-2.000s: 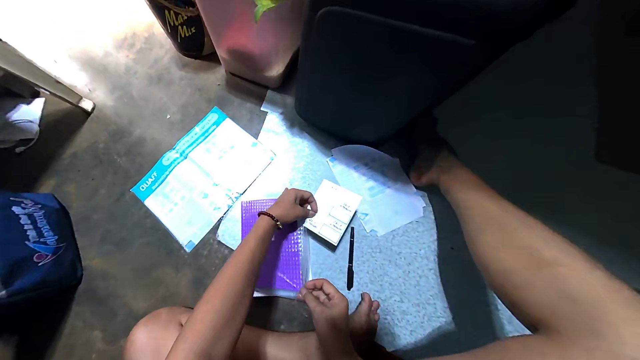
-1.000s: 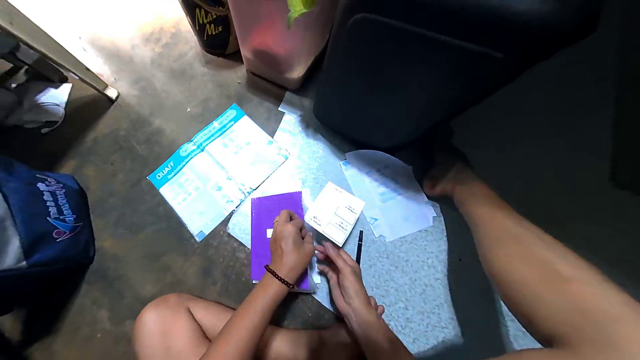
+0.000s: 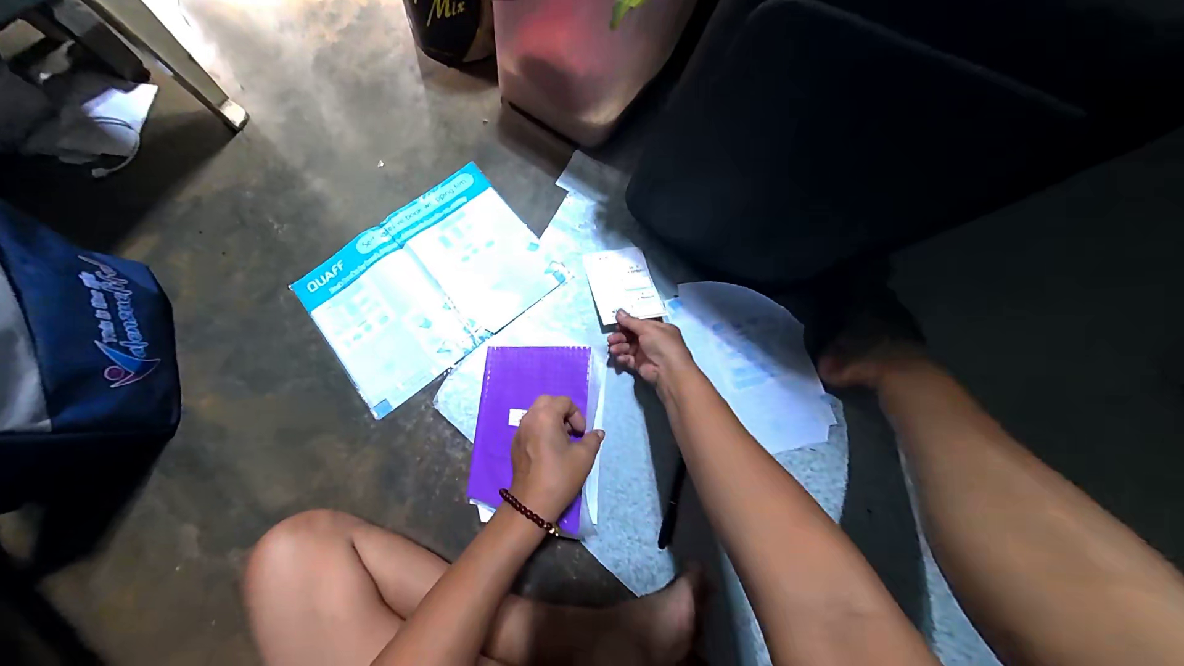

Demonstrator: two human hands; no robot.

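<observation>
A purple-covered notebook (image 3: 504, 453) with a small white label on its cover lies in front of me. Over its cover is my left hand (image 3: 555, 449), fingers curled, a beaded bracelet at the wrist; whether something small is between its fingertips cannot be made out. With thumb and fingers, my right hand (image 3: 647, 347) pinches the lower edge of a small white printed card or pad (image 3: 622, 280). A black pen (image 3: 672, 507) lies beside my right forearm, partly hidden by it.
A blue and white printed sheet (image 3: 398, 287) is spread on the concrete floor. White paper (image 3: 754, 370) and a grey-blue sheet (image 3: 629, 546) lie under and beside things. A blue bag (image 3: 102, 342) stands left; a pink container (image 3: 583, 65) and a large dark object (image 3: 832, 139) stand behind.
My right hand has moved up from beside the notebook to the white card or pad, which now lies farther from me. The notebook's cover, under bubbled plastic two seconds ago, now shows plain purple.
</observation>
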